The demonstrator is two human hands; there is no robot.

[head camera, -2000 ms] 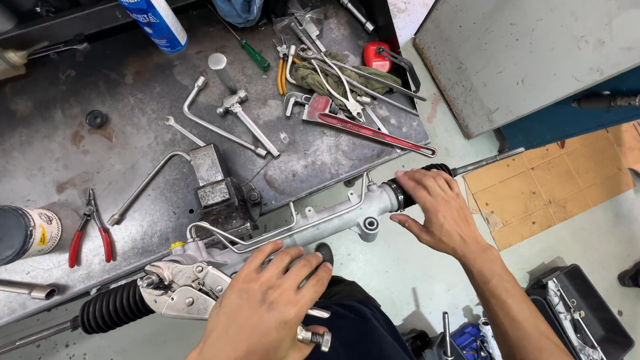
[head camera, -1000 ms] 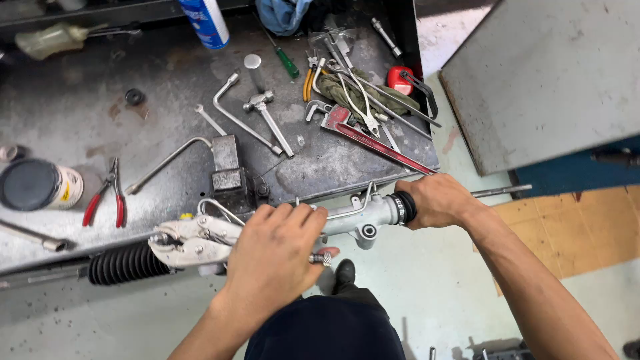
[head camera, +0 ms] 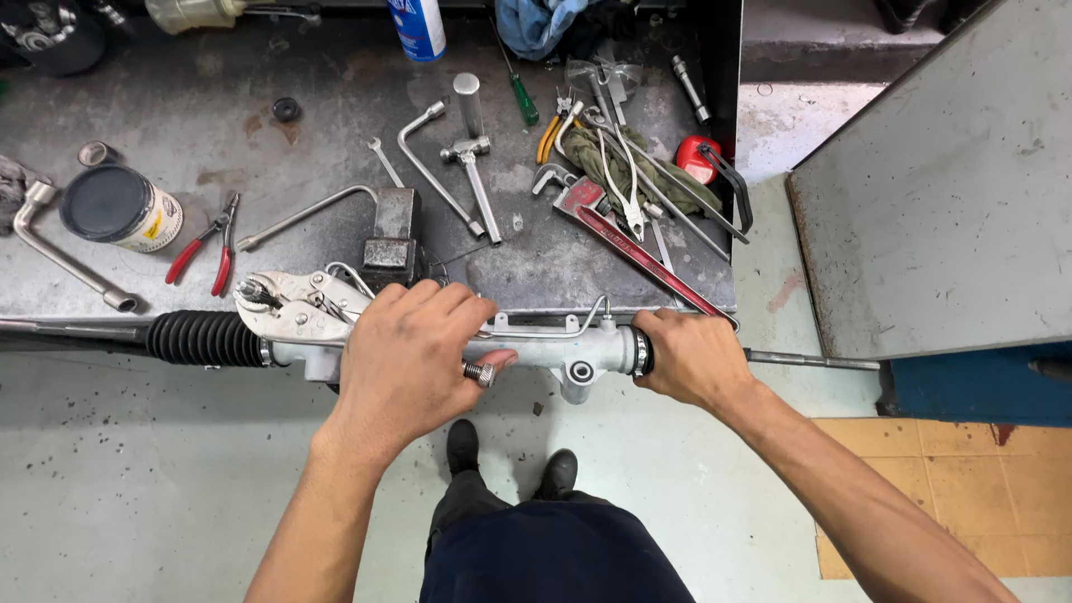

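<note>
A steering rack [head camera: 536, 347] lies crosswise along the front edge of the bench, beside a bench vise [head camera: 393, 243]. Locking pliers [head camera: 297, 310] are clamped near its left end, next to a black rubber bellows [head camera: 205, 338]. My left hand [head camera: 410, 356] is closed around the handles of the locking pliers and the rack housing; the adjusting screw [head camera: 479, 373] sticks out by the thumb. My right hand [head camera: 695, 356] grips the right-hand bellows, mostly hidden under the fingers, beside a metal clamp [head camera: 641, 351]. A thin rod [head camera: 812, 360] extends to the right.
On the bench [head camera: 318, 167] lie a red pipe wrench [head camera: 645, 260], a hammer [head camera: 476, 188], red-handled pliers [head camera: 205, 247], an L-shaped socket wrench [head camera: 75, 255], a green rag [head camera: 636, 167] and a tub [head camera: 121, 208]. A grey metal panel [head camera: 938, 184] stands at the right.
My right hand, resting with spread fingers on the right bellows two seconds ago, is now closed around it. My left hand has closed over the pliers' handles. The view has shifted.
</note>
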